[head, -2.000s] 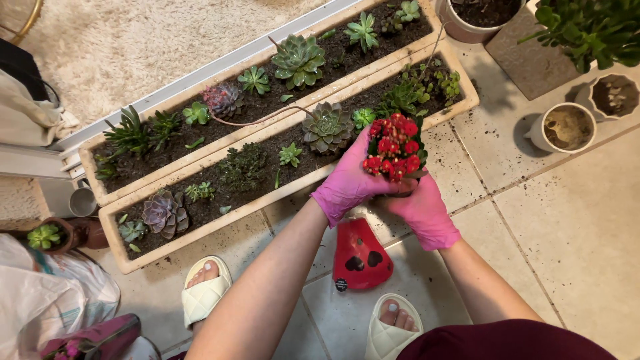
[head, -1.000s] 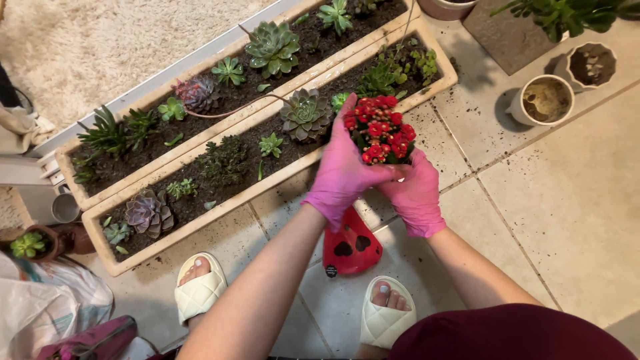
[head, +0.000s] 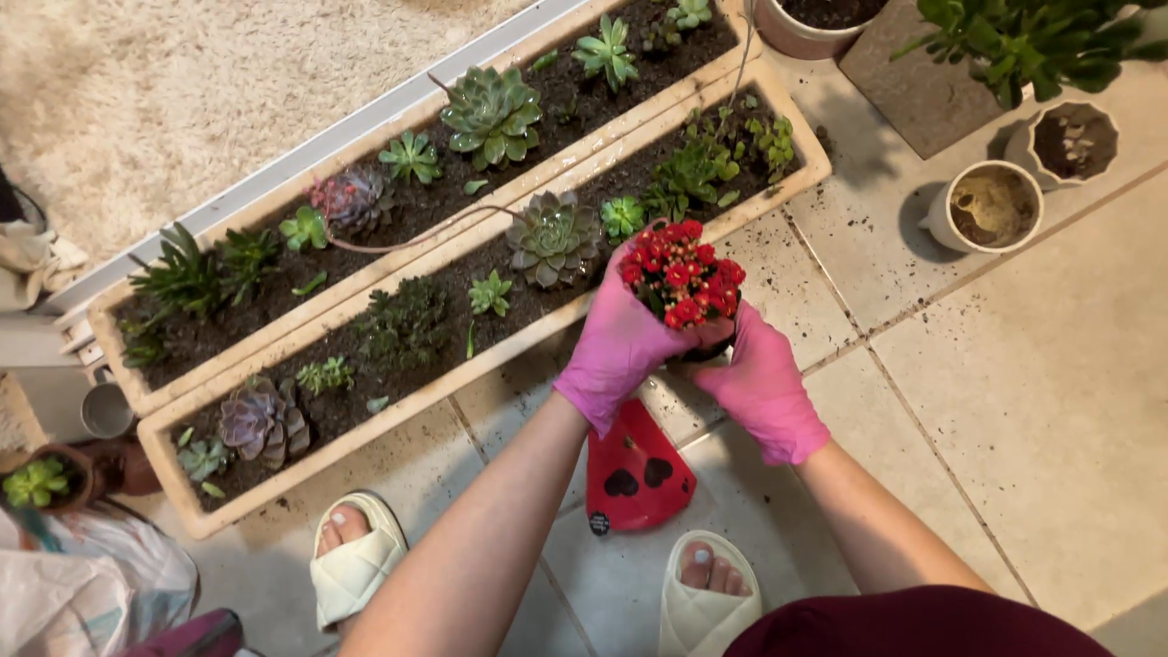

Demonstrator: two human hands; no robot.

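Both hands wear pink gloves and hold a red-flowered kalanchoe (head: 684, 274) low over the tiles, beside the right part of the front planter. My left hand (head: 620, 333) wraps the plant's left side, its fingers partly behind the blooms. On the lower right side, my right hand (head: 762, 383) grips the dark base, which is mostly hidden. A red plastic wrapper (head: 639, 470) with black hearts lies on the floor below the hands. Two long planters stand side by side, the front planter (head: 365, 429) and the rear planter (head: 438, 210), both with soil and succulents. A rosette succulent (head: 554, 239) grows left of my left hand.
Two small pots, a white pot (head: 993, 208) and a fluted pot (head: 1072, 144), stand at the right near a leafy plant (head: 1031, 46). Plastic bags (head: 91, 575) and a potted succulent (head: 36, 484) are at lower left. My sandalled feet flank the wrapper. Soil is scattered over the tiles.
The red-flowered plant stays in both hands. Compared with two seconds ago, the hands' hold around its base has shifted slightly. The planters and wrapper have not plainly moved.
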